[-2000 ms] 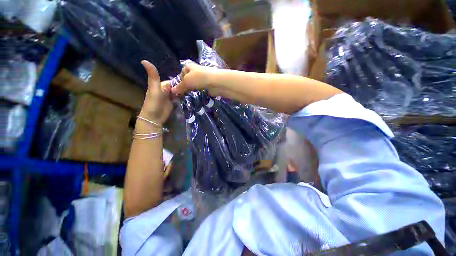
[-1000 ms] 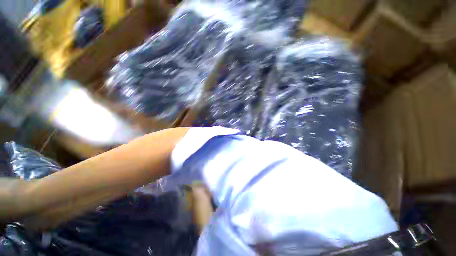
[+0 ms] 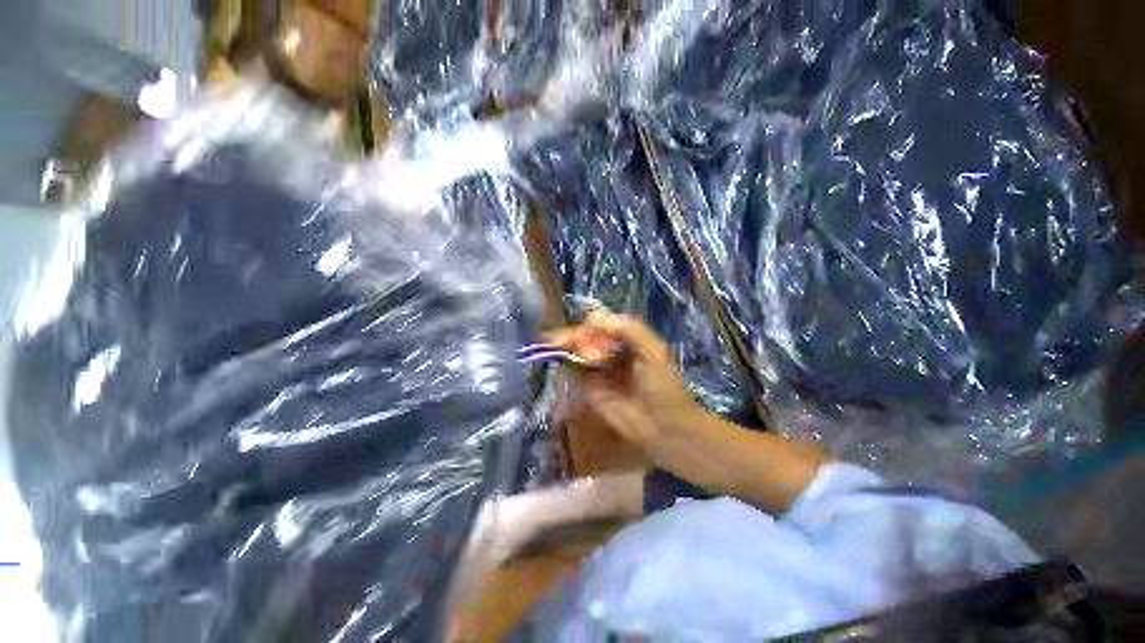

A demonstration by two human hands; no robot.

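A large bundle of dark garments in clear, shiny plastic (image 3: pixel 289 364) fills the left half of the view and is blurred. My right hand (image 3: pixel 628 377) is at the centre, at the bundle's right-hand end. Its fingers are closed around the gathered end, where thin curved pieces like hanger hooks show. My left hand cannot be made out. A tan patch low at the centre, below a pale band, may be my left forearm or cardboard; I cannot tell which.
More bagged dark garments (image 3: pixel 929 239) lie in piles at the upper centre and right, with narrow brown carton edges (image 3: pixel 703 270) between them. Brown cardboard (image 3: pixel 320 50) shows at the upper left. A dark strap-like object crosses the lower right corner.
The view has swung from the blue racking to the garment piles. The bagged bundle now lies stretched across the left. My right hand is back in view; my left hand, seen earlier, is not discernible.
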